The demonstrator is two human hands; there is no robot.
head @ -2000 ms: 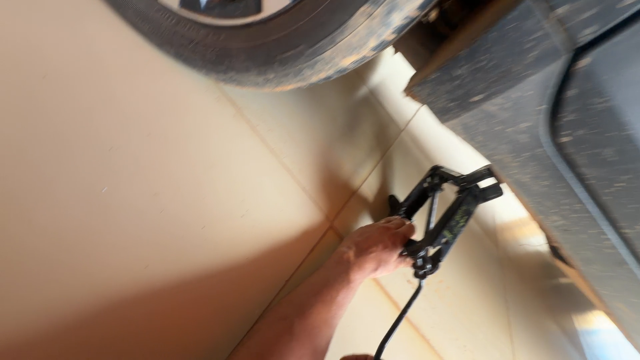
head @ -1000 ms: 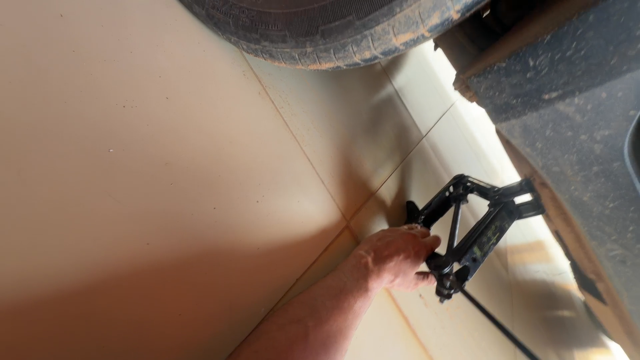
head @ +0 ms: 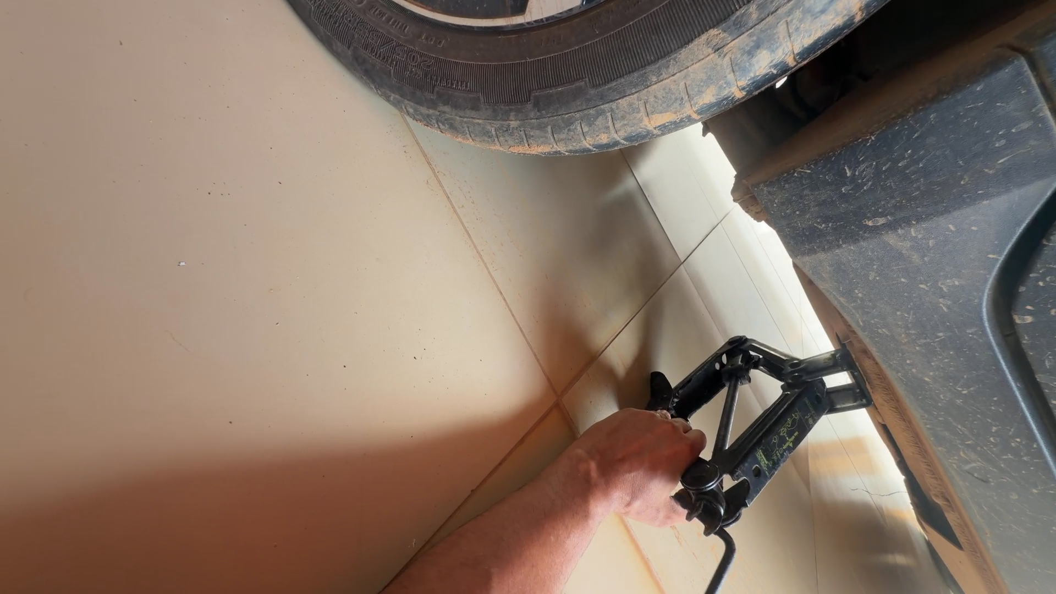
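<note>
My left hand (head: 639, 466) is closed around the base end of a black scissor jack (head: 775, 445). The jack stands partly raised on the tiled floor. Its slotted head (head: 850, 379) is at the lower edge of the car's sill (head: 887, 404); whether it bears weight I cannot tell. A black crank rod (head: 726, 557) hangs from the jack's screw end and runs out at the bottom edge of the view. My right hand is out of view.
A dirty car tyre (head: 561, 107) rests above the jack in the view. Mud-spotted dark body cladding (head: 924, 214) fills the right side. Large beige floor tiles (head: 272, 272) spread to the left, with a shadow across their lower part.
The crank rod has swung from the lower right back toward the bottom. Two seconds ago part of another hand showed at its end. My left hand has kept its hold on the jack.
</note>
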